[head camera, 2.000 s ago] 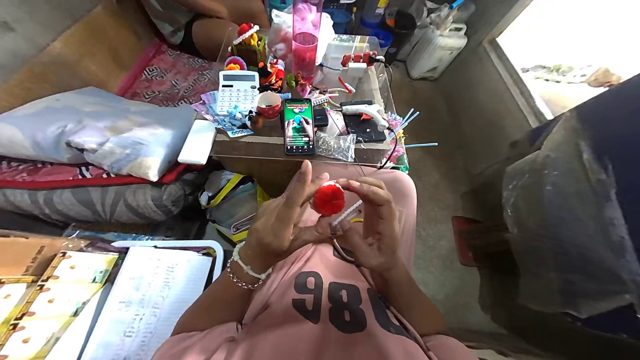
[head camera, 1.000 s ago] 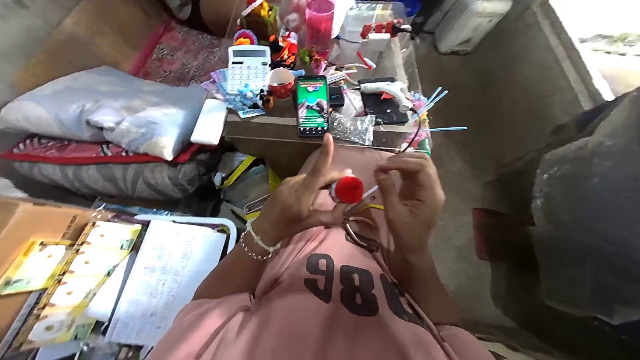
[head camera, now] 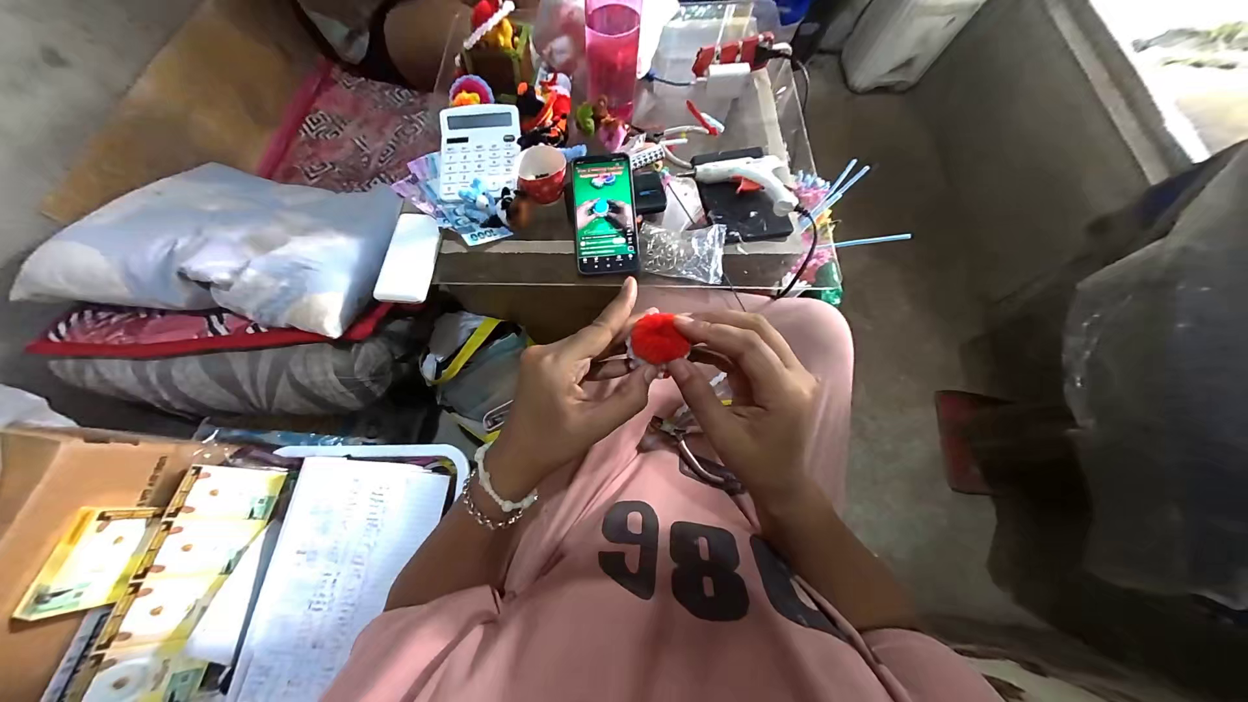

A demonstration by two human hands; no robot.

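A small round red fuzzy piece (head camera: 659,338) with a pale rim is pinched between both hands above my lap. My left hand (head camera: 585,375) grips its left and lower edge, index finger pointing up. My right hand (head camera: 751,390) holds its right edge with thumb and fingertips. Pliers (head camera: 697,453), partly hidden by my right hand, lie on the pink shirt. Beyond the hands, a lit smartphone (head camera: 604,214) lies at the near edge of the glass-topped table.
The table also bears a white glue gun (head camera: 751,178), a calculator (head camera: 480,151), a red cup (head camera: 542,174), a clear plastic bag (head camera: 684,253) and pipe cleaners (head camera: 846,190). Pillows (head camera: 205,249) lie left; an open notebook (head camera: 336,575) lies lower left. A person sits beyond the table.
My right hand, apart from the red piece one second ago, has closed in and now touches it. A thin pale piece near its fingers earlier no longer shows there.
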